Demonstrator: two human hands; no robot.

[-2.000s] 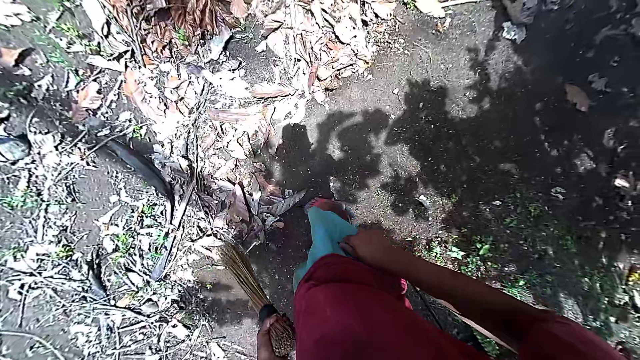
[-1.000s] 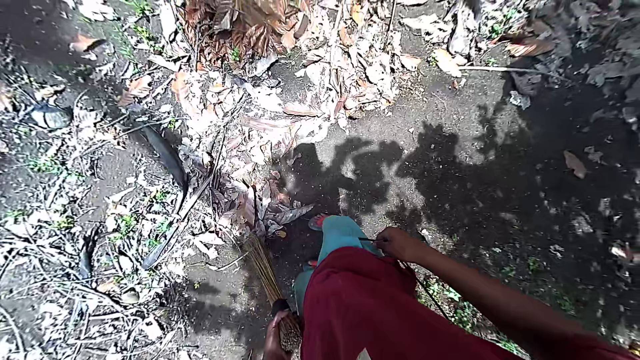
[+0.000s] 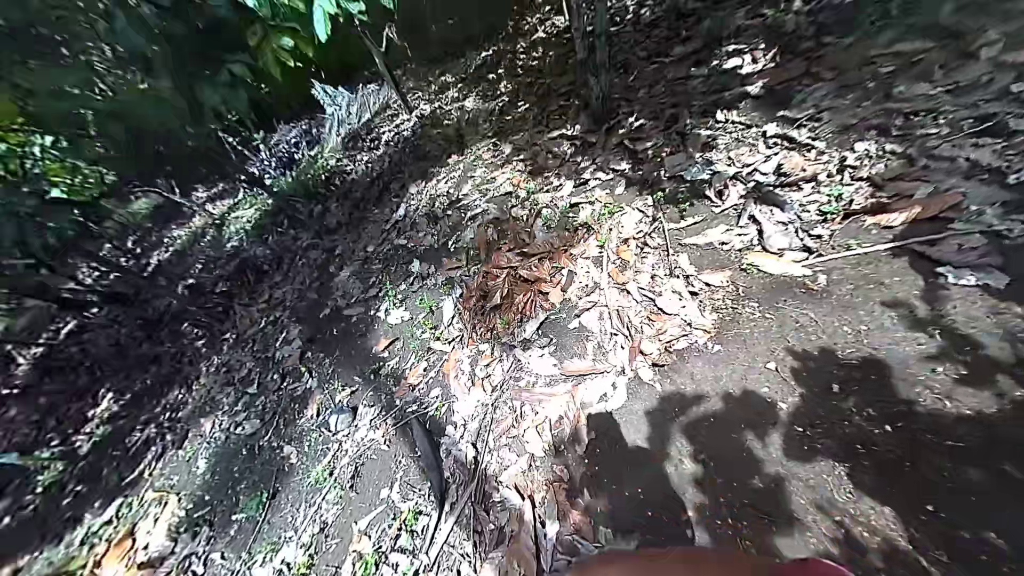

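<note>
Neither of my hands can be told in the head view now. A blurred brown and red patch shows at the bottom edge, and I cannot tell what part of me it is. Dry fallen leaves [image 3: 592, 384] lie in a sunlit band on the soil just ahead. Behind them is a clump of reddish-brown dry leaves [image 3: 520, 284]. A dark curved piece [image 3: 428, 460], perhaps a pod or bark, lies left of the band. The broom is out of view.
A thin tree trunk [image 3: 592, 64] rises at the top. Green foliage [image 3: 144, 88] fills the upper left. A thin stick [image 3: 888, 246] lies at the right among leaves. Shadows fall over the bare soil [image 3: 752, 368] at the lower right.
The view has tilted up a lot. Both hands, the broom of thin stiff strands by my left hand, and my foot have left the view.
</note>
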